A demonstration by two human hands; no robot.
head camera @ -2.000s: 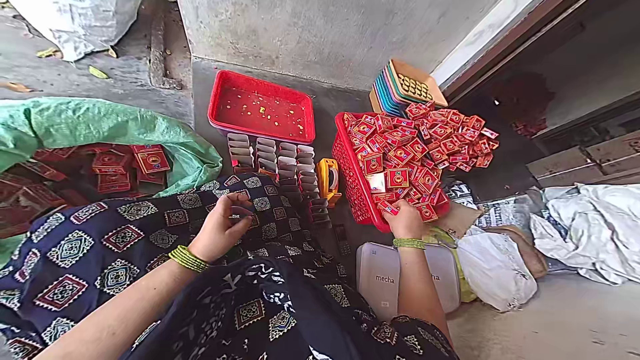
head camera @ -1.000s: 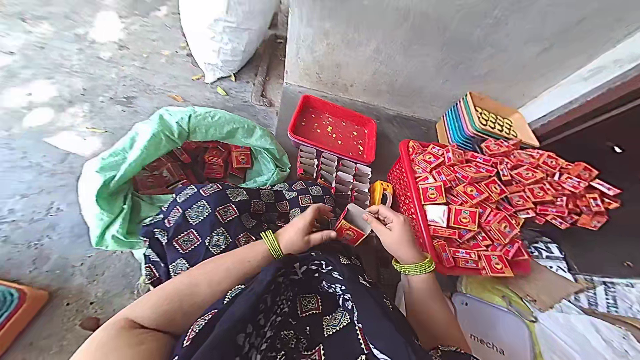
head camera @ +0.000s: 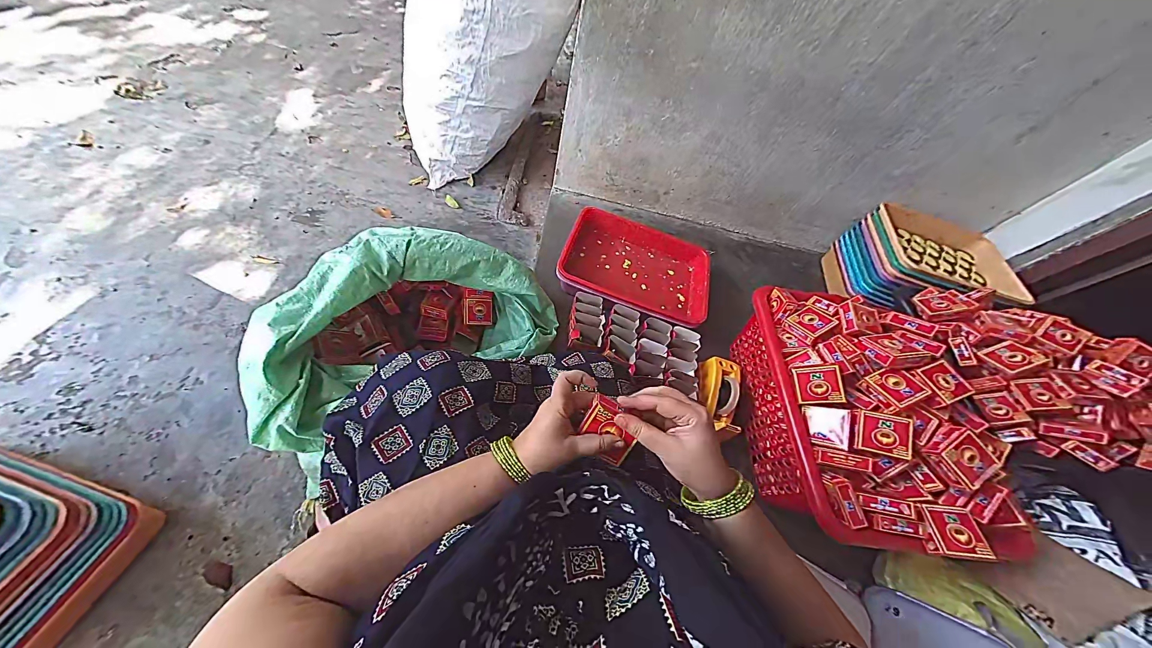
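Over my lap, my left hand (head camera: 565,427) and my right hand (head camera: 677,436) both grip one small red cardboard box (head camera: 605,423), fingers pressing on its two sides. Just beyond them stand rows of open small boxes (head camera: 650,346) with pale insides. To the right, a red perforated plastic basket (head camera: 765,423) is heaped with printed red boxes (head camera: 882,434), which spread past its far right side. At the left, a green woven sack (head camera: 261,382) lies open around more red boxes (head camera: 436,315). A yellow tape dispenser (head camera: 717,392) sits between my right hand and the basket.
A red plastic tray (head camera: 641,263) with yellow crumbs lies by the wall (head camera: 810,108). Stacked trays (head camera: 945,256) holding small round pieces stand at the back right; another tray stack (head camera: 72,549) is at lower left. A white sack (head camera: 477,81) stands behind. A grey lid (head camera: 918,621) lies lower right.
Two seconds ago my right hand was at the basket's boxes; it then came to my left hand over my lap. The box's pale opening, visible one second ago, no longer shows. The view has swung left.
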